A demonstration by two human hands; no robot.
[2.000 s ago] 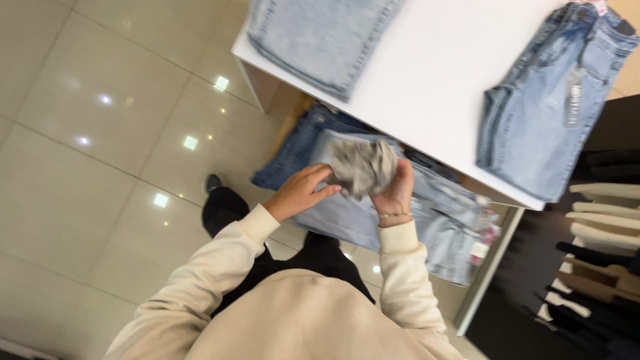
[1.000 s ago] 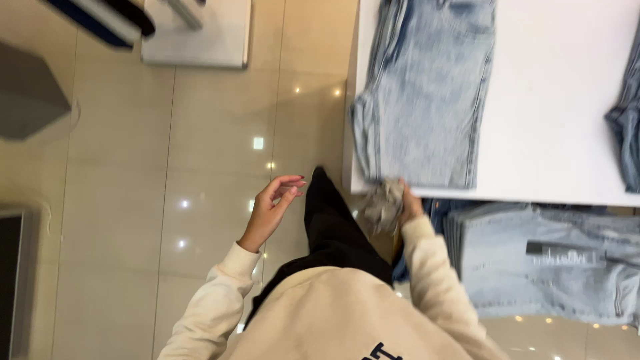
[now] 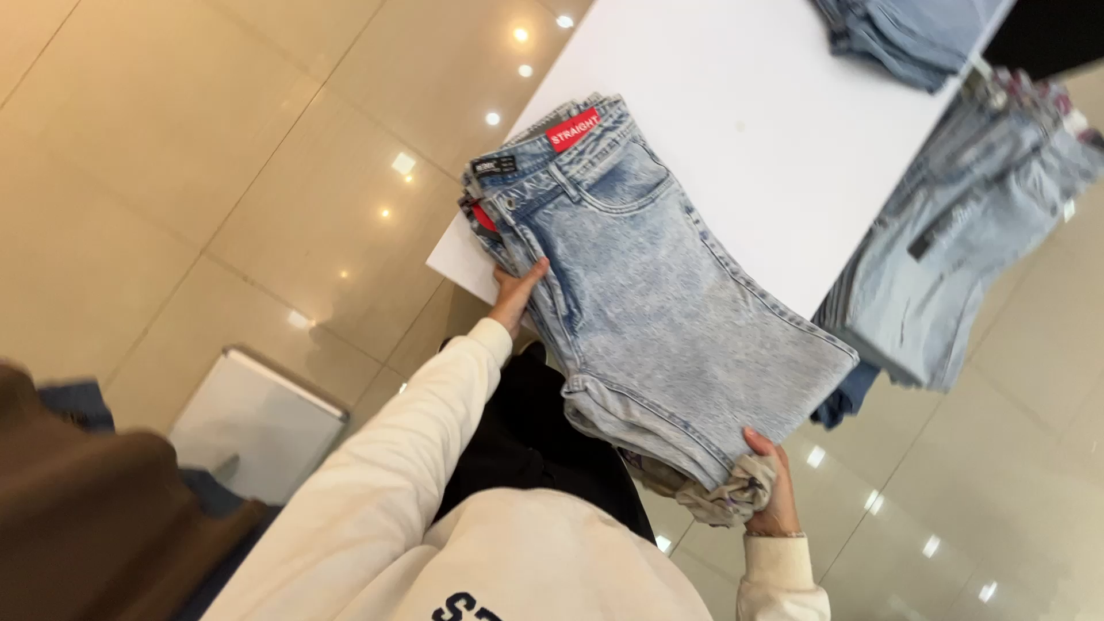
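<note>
A stack of folded light-blue jeans (image 3: 655, 285) lies at the near corner of the white table, its lower part sticking out past the edge. My left hand (image 3: 516, 297) grips the stack's left side, thumb on top and fingers hidden underneath. At the lower right end, my right hand (image 3: 772, 487) holds a crumpled beige-grey cloth (image 3: 733, 496) and has its thumb on the edge of the jeans. Part of the cloth runs beneath the stack. A red tag and a black label sit at the waistband.
The white table (image 3: 733, 129) carries another denim pile (image 3: 906, 34) at the top right. More folded jeans (image 3: 940, 259) show below its right edge. Brown clothing (image 3: 95, 500) and a white base plate (image 3: 259, 423) are at lower left, on the tiled floor (image 3: 216, 172).
My left hand, apart from everything a second ago, now grips the jeans stack. The right hand still has the cloth and now touches the stack too. The view has turned a lot.
</note>
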